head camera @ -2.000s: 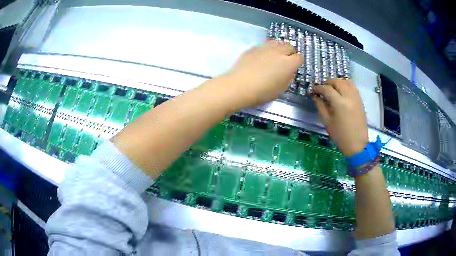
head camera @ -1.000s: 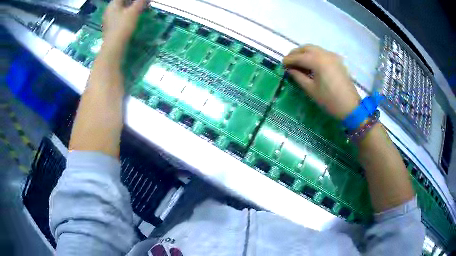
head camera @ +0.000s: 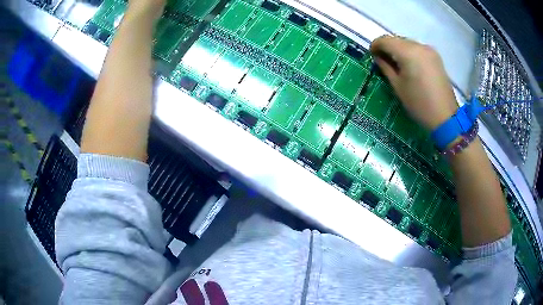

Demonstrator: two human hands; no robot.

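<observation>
Green PCB panels [head camera: 286, 101] lie end to end between pale rails, with a dark gap between two of them near the middle. My right hand [head camera: 414, 77], with a blue wrist strap [head camera: 457, 126], is at the far edge of the panels beside that gap. Its fingertips are bent together; whether they hold a part cannot be seen. My left hand [head camera: 144, 7] is over the panels at the upper left and is cut off by the top edge, so its fingers are hidden.
A tray of silver components [head camera: 506, 89] lies on the ledge at the upper right. The pale near rail [head camera: 250, 164] runs diagonally in front of me. Black slotted racks [head camera: 178, 190] stand below it at the left. A blue object [head camera: 41, 74] is on the floor side.
My hands have left the component tray, the left to the upper left and the right to the panels' far edge. Over the last second both hands shifted slightly in view.
</observation>
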